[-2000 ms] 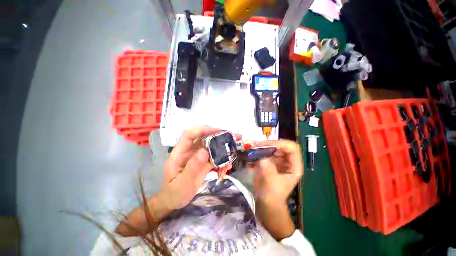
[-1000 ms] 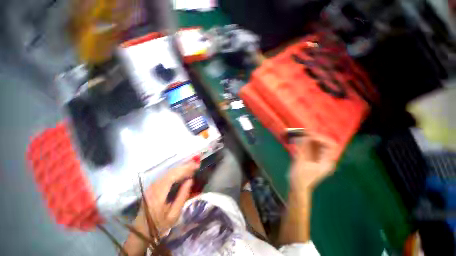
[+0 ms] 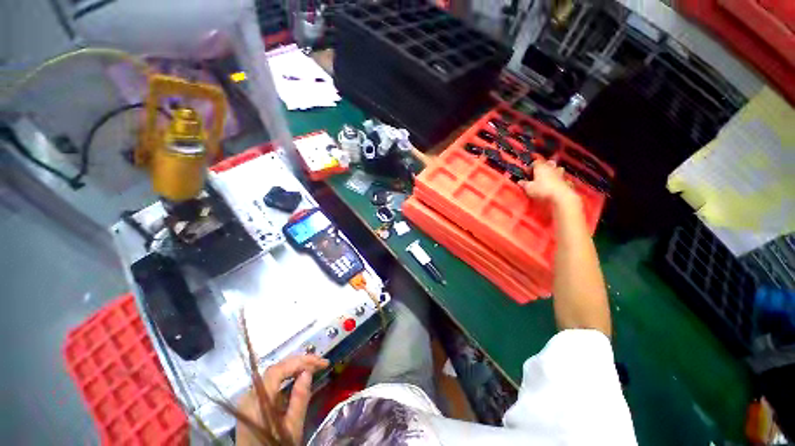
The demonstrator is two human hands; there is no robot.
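My right hand (image 3: 549, 183) reaches over the top red tray (image 3: 475, 181) of the stack on the green bench. Its fingers are down among dark watch units (image 3: 499, 161) in the tray's far part; whether they grip one is hidden. My left hand (image 3: 281, 390) is low at the front edge of the white press table, fingers bent; hair strands cross it and I cannot tell if it holds anything. The handheld tester (image 3: 324, 247) lies on the table with its screen lit and an orange lead at its near end.
The yellow press cylinder (image 3: 180, 161) stands over the black fixture (image 3: 209, 235). A long black bar (image 3: 173, 305) lies left of it. A red button (image 3: 349, 324) is on the front edge. A syringe (image 3: 425, 261), small bottles (image 3: 350, 144) and a black tray stack (image 3: 418, 52) are on the bench.
The view has turned right towards the bench. My right hand has left the lap area and gone out over the red tray. My left hand has come away from the watch case it held earlier.
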